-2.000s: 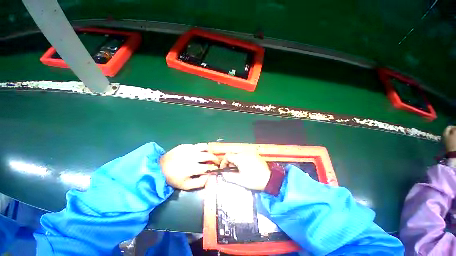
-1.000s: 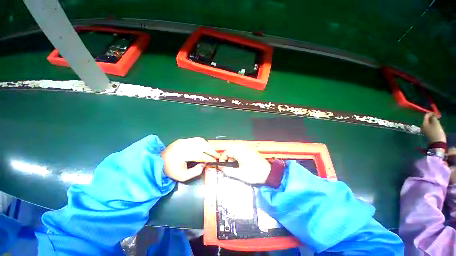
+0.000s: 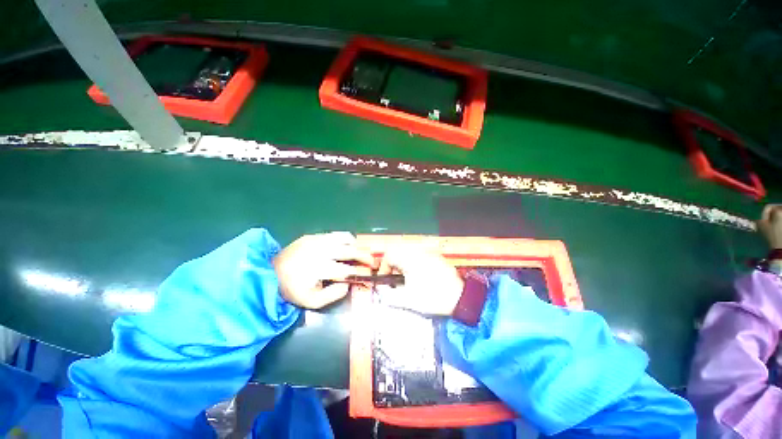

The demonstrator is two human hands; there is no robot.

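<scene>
A red-orange frame [image 3: 361, 377] lies on the dark green bench in front of me. It holds an open tablet unit [image 3: 412, 369] whose middle glares white. My left hand [image 3: 319, 271] is at the frame's upper left corner. My right hand [image 3: 420, 281] is close beside it, over the frame's upper left part. A thin dark pen-like tool [image 3: 381, 279] lies flat across both hands' fingers, held by the right hand. The left fingertips meet it; what they pinch is hidden.
Beyond a worn white-and-brown strip [image 3: 429, 174], a green belt carries three more red-orange frames [image 3: 403, 120]. A slanted pale post [image 3: 111, 77] stands at left. A dark flat mat [image 3: 480, 215] lies behind my frame. A person's pink sleeve [image 3: 739, 351] and hand are at right.
The frames on the belt have shifted to the right. The dark tool has turned slightly between my fingers. The other person's hand reached to the far right frame and has drawn back to the right.
</scene>
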